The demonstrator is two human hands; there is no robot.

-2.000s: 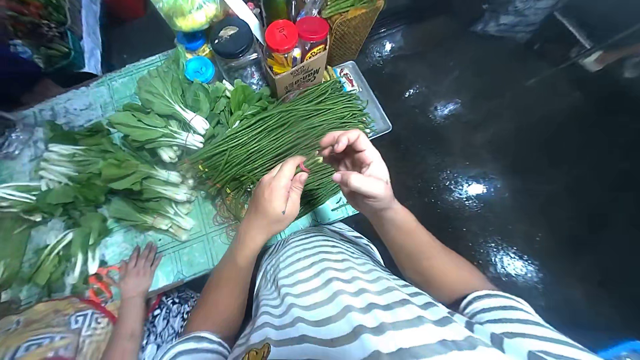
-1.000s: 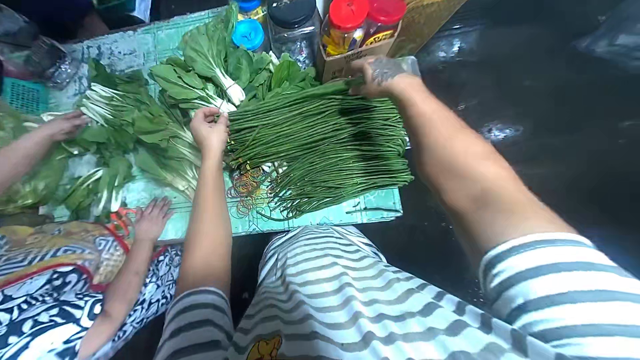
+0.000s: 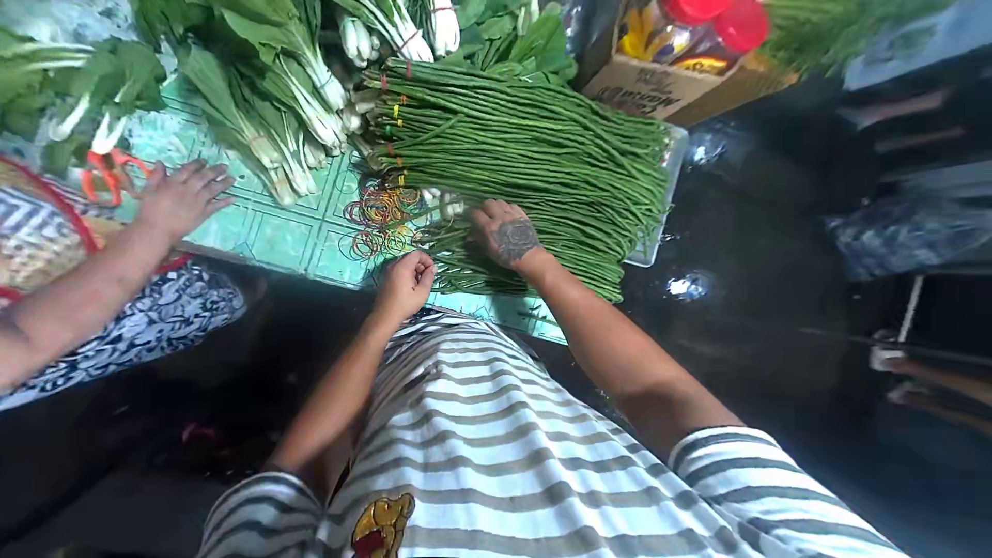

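Note:
A wide pile of long green beans (image 3: 542,147) lies across the table, several bundles bound with coloured rubber bands at their left ends. My right hand (image 3: 505,232) rests on the loose beans at the pile's lower left; its fingertips are partly hidden, so whether it grips any cannot be told. By the table's near edge is my left hand (image 3: 407,283), fingers curled, close to the left ends of the lower beans; what it may hold is not visible. Loose rubber bands (image 3: 381,221) in several colours lie on the green table (image 3: 287,240), just above my left hand.
Bunches of leafy greens with white stems (image 3: 302,93) cover the table's far left part. Another person's hand (image 3: 186,198) lies near orange-handled scissors (image 3: 115,174). A cardboard box (image 3: 635,85) with red-lidded jars (image 3: 740,31) stands behind the beans, and a tray's rim (image 3: 676,167) shows at their right.
My right hand has moved from the far side of the beans to their near left part. My left hand has left the white-stemmed greens and come down to the table's near edge.

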